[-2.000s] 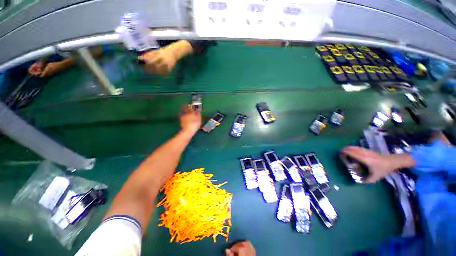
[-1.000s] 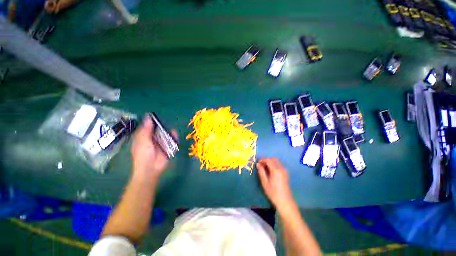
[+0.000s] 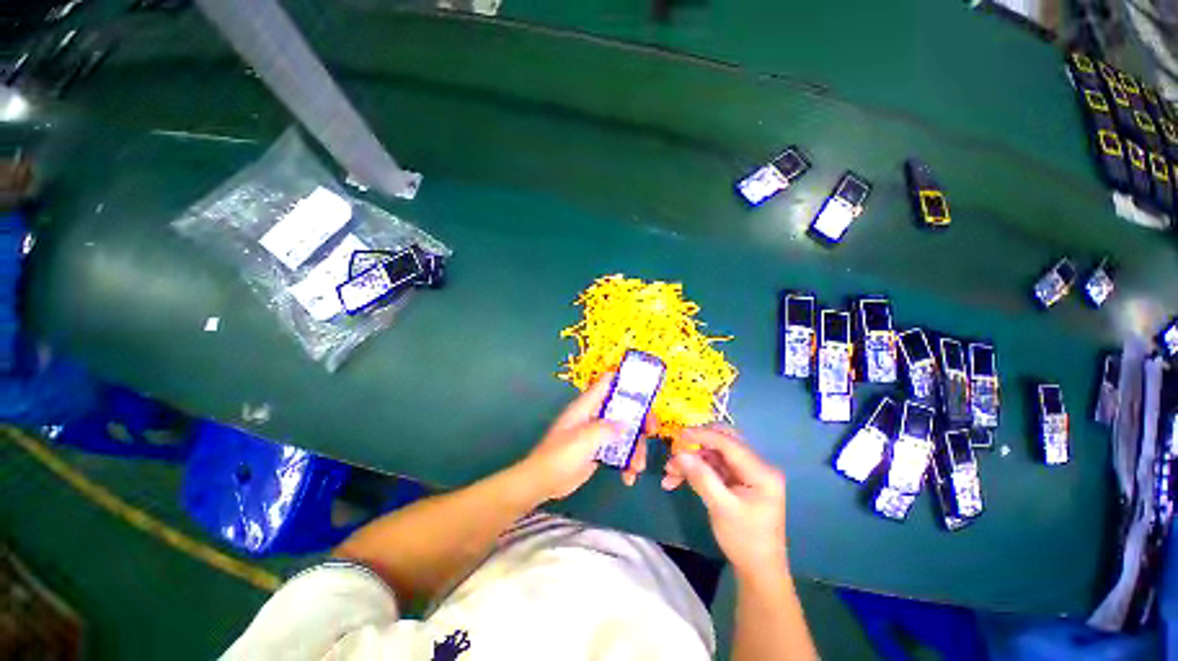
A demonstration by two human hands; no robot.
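Note:
My left hand (image 3: 572, 447) holds a mobile phone (image 3: 630, 408) upright over the near edge of the heap of small yellow-orange strips (image 3: 629, 320). The phone's face is turned up. My right hand (image 3: 734, 480) is just right of the phone, at the heap's near edge, with thumb and fingertips pinched together. A bit of yellow-orange shows at these fingertips, seemingly a strip, though it is small and blurred. A cluster of overlapping handsets (image 3: 909, 455) lies on the bench to the right of the heap.
A clear plastic bag (image 3: 333, 338) with white cards and a dark phone (image 3: 379, 282) lies at left, below a grey metal post (image 3: 317, 103). Phones (image 3: 841, 207) lie spaced along the belt. A single phone (image 3: 1053, 425) lies right of the cluster. A parts tray (image 3: 1119, 152) is far right.
My left hand has brought the phone from the left of the heap to its near edge and turned it upright. My right hand's fingertips have moved in beside it. The view has shifted left.

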